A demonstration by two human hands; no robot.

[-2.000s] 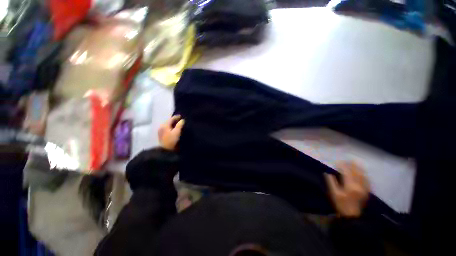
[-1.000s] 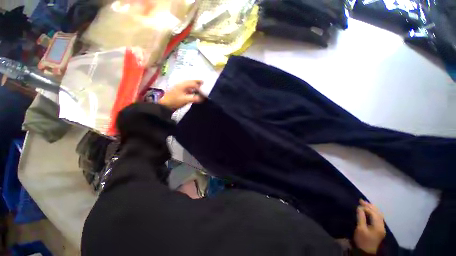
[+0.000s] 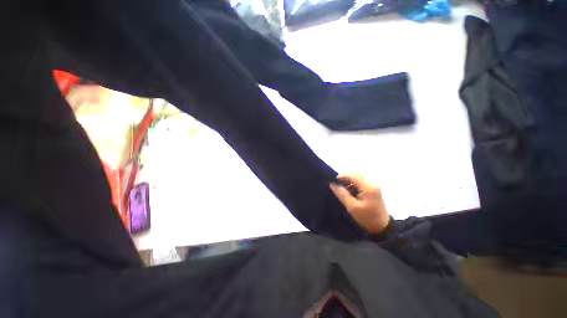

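Dark trousers (image 3: 248,124) are stretched from the upper left across the white tabletop (image 3: 398,161). One leg end lies on the table at the centre right. My right hand (image 3: 364,202) grips the other leg near its end, at the table's near edge. My left hand is not visible; dark cloth and a dark sleeve fill the left side. The waist end of the trousers is out of sight at the upper left.
A smartphone (image 3: 139,208) with a lit screen lies at the left, beside orange-red-edged clear bags (image 3: 114,180). Shiny packets and a blue crumple (image 3: 429,9) lie along the far side. A loose dark pile of trousers (image 3: 528,124) covers the right end.
The trousers have been lifted at the left and now stretch up to the upper left. One leg end now shows on the table. My left hand has gone out of sight.
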